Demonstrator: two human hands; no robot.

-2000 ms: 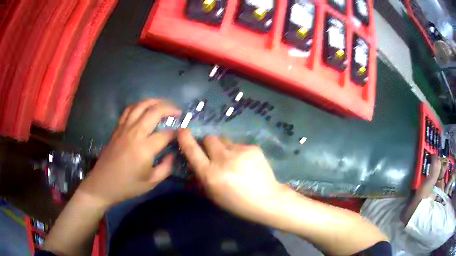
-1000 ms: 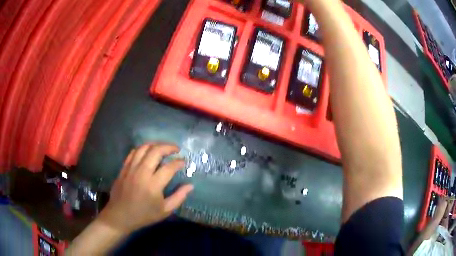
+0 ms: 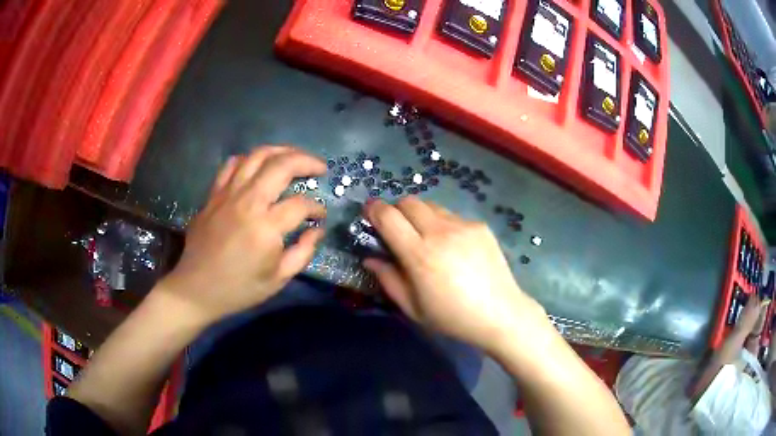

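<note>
My right hand (image 3: 451, 264) is at the bench's front edge, fingers bent over a small black object with a shiny end (image 3: 364, 234), probably a device unit, mostly hidden. My left hand (image 3: 255, 226) is on its left, fingers spread and curved over the mat, with nothing visible in it. Tiny black plugs (image 3: 464, 174) lie scattered just beyond both hands, a few showing white or shiny. A red foam tray (image 3: 510, 119) lies behind them; black device units (image 3: 544, 44) with white labels and round yellow marks sit in its pockets.
A stack of red foam trays (image 3: 111, 85) stands at the left. Below it is an open carton (image 3: 42, 255) with clear plastic bits. Another red tray (image 3: 733, 289) and a person in a white top (image 3: 732, 396) are at the far right.
My right hand has come back from over the tray to the bench's front edge, now with a black object under its fingers. My left hand stays over the mat near the plugs.
</note>
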